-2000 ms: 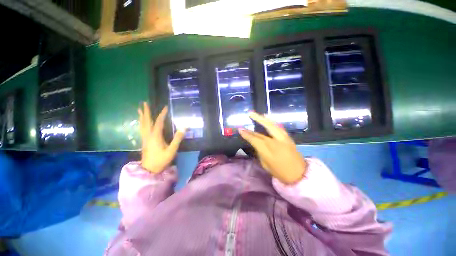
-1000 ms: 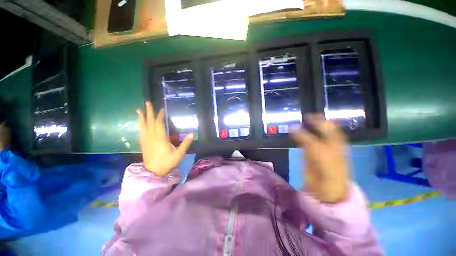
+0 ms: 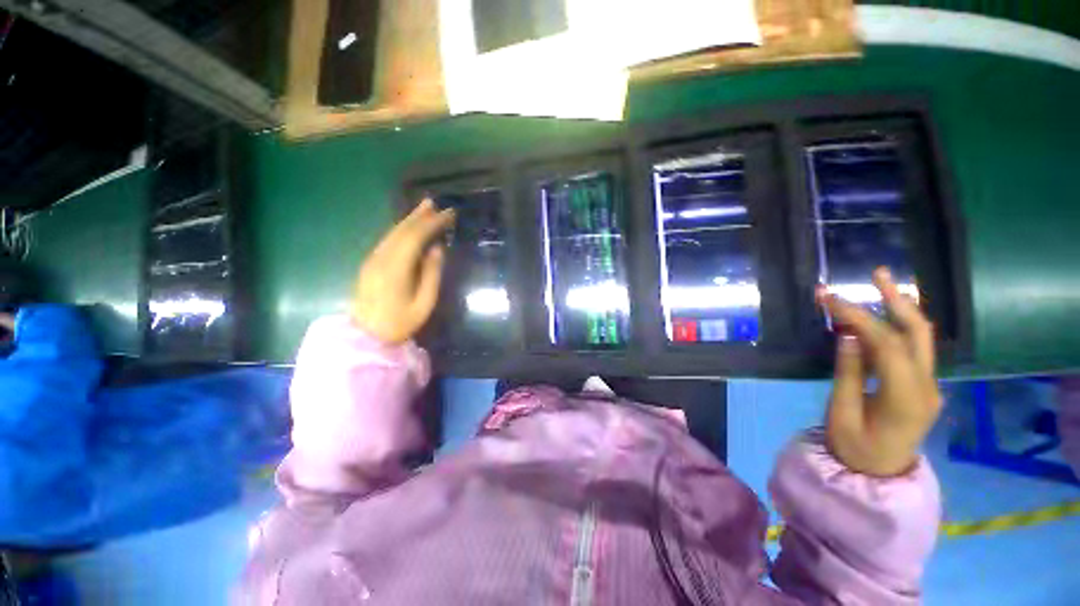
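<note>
A black tray (image 3: 640,244) with four pockets lies on the green bench, one smartphone in each pocket. The leftmost phone (image 3: 483,255) is dark, with glare near its lower end. The second phone (image 3: 584,260) shows green text lines. The third phone (image 3: 707,243) shows red, pale and blue buttons at its bottom. The rightmost phone (image 3: 861,225) is partly hidden by my right hand (image 3: 882,373), whose fingers are spread over its lower end. My left hand (image 3: 405,270) is over the leftmost phone's left edge, fingers bent; I cannot tell whether it touches. Neither hand holds anything.
Another dark tray with a shiny phone (image 3: 190,266) lies at the left. A tan board (image 3: 420,59) at the back carries glaring white sheets (image 3: 533,83) and a dark phone-like piece (image 3: 349,53) with a small white label. A person's blue sleeve (image 3: 53,367) is at the far left.
My left hand has moved up to the leftmost phone, which has gone dark. The second phone now shows green text. My right hand has moved right to the rightmost phone.
</note>
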